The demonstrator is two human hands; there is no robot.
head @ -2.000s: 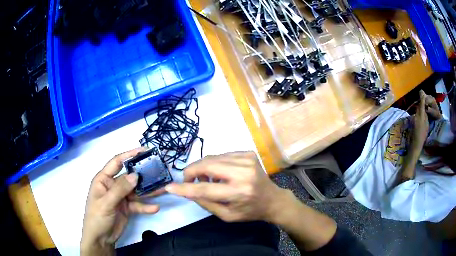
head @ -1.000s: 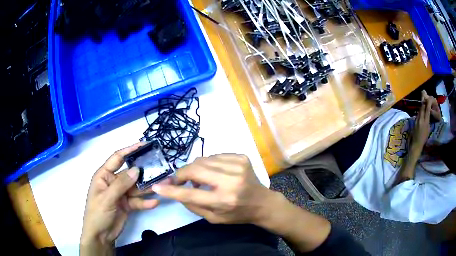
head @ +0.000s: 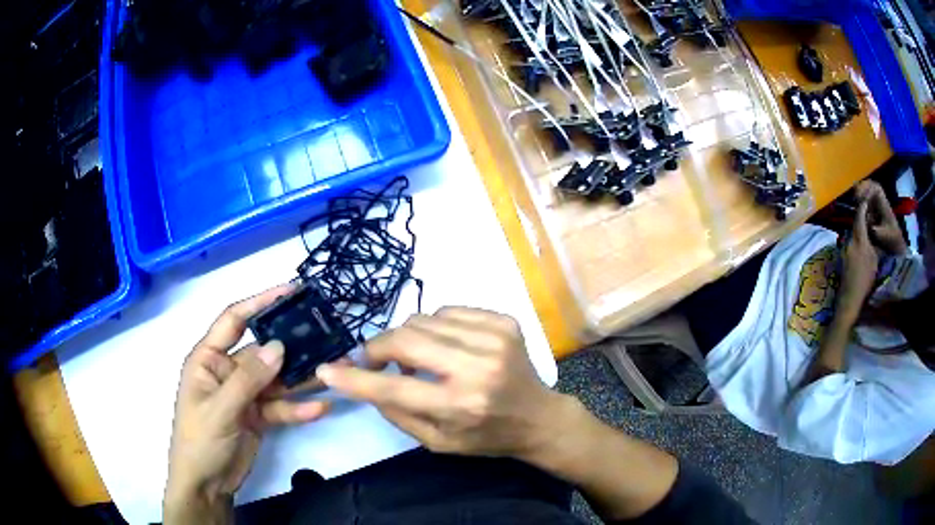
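A black square housing [head: 305,330] is held above the white work sheet [head: 482,261], its inside facing me and looking dark. My left hand [head: 231,395] grips its left side, with the thumb on the near left edge. My right hand [head: 451,379] has its fingertips at the housing's lower right edge. Whether the right fingers hold a sealing ring there cannot be made out. A tangled heap of thin black sealing rings [head: 361,256] lies on the sheet just beyond the housing.
A blue bin [head: 292,190] with black housings stands beyond the heap. A fuller blue bin [head: 77,333] is at left. Cable assemblies [head: 615,154] lie on clear plastic [head: 656,272] at right. A person in a white shirt [head: 820,359] sits at far right.
The housing has tilted slightly, and its inside has turned from shiny pale to dark. My right fingertips have shifted slightly along its lower right edge. My left hand keeps its grip.
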